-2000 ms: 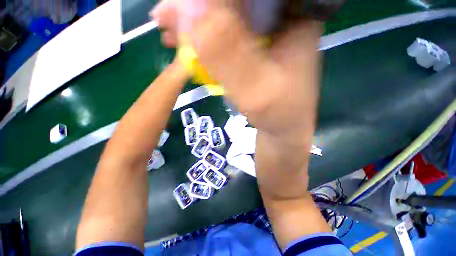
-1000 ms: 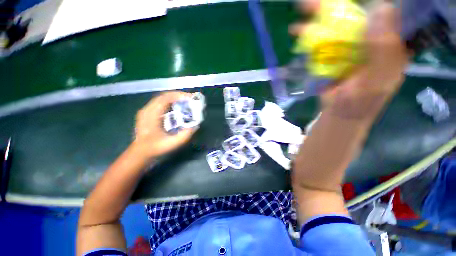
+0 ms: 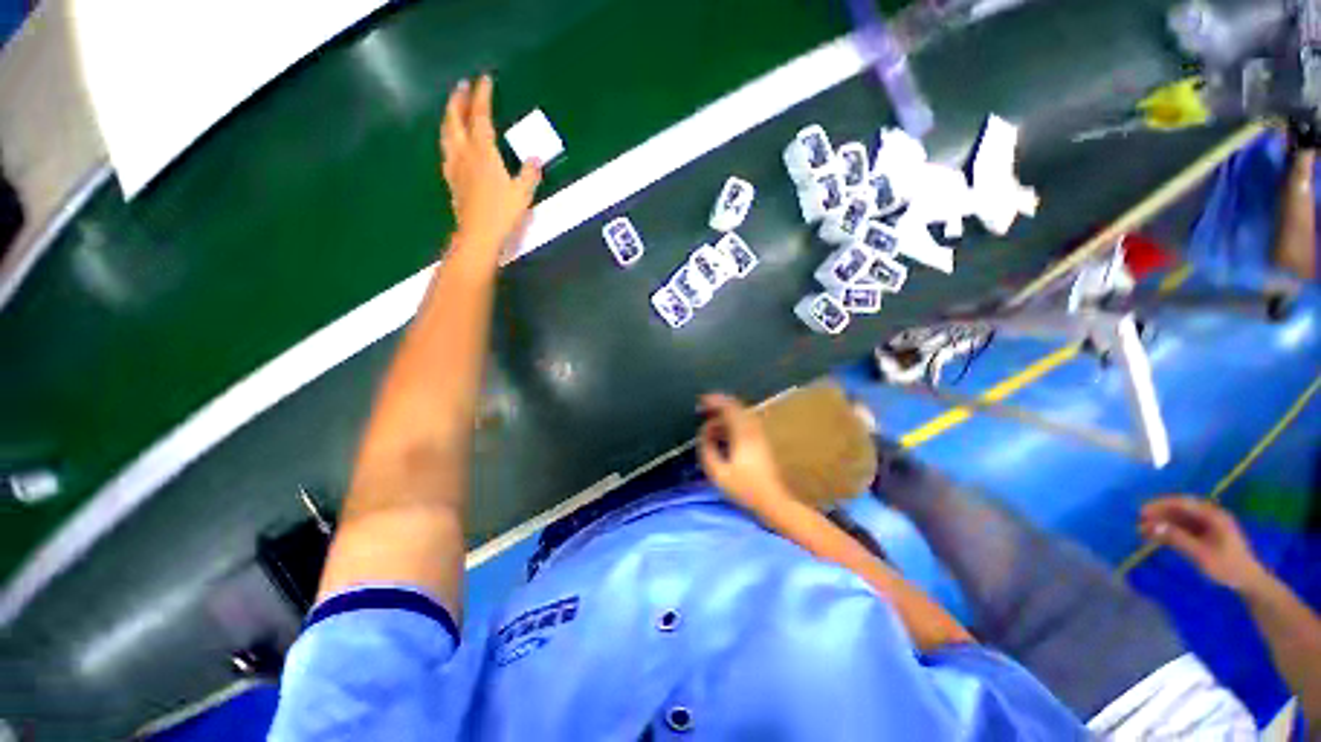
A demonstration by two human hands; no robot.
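My left hand [image 3: 485, 181] is over the green belt, fingers spread, the thumb beside a white housing [image 3: 533, 138]; whether it touches is unclear. My right hand [image 3: 742, 457] is low at the worktop's near edge by my body, loosely curled, with nothing visible in it. Several open white housings with dark insides lie on the dark green worktop: a small group [image 3: 706, 267] in the middle and a larger cluster [image 3: 852, 225] to the right. White wipes [image 3: 927, 196] lie beside that cluster. The glue gun [image 3: 1243, 36], blurred, is at the top right with its yellow wrap [image 3: 1175, 105].
A pale rail [image 3: 681, 138] separates belt and worktop. A large white sheet [image 3: 203, 65] is beyond the belt. A purple strip [image 3: 891, 65] stands at the top. A dark box [image 3: 294, 558] is at the near edge. A brown round object [image 3: 819, 445] and another person's hand [image 3: 1202, 536] are right.
The glue gun's yellow wrap is out of my right hand, which has come down near my body. My left hand has let go of its housings and reached over the belt. Housings now lie mid-worktop.
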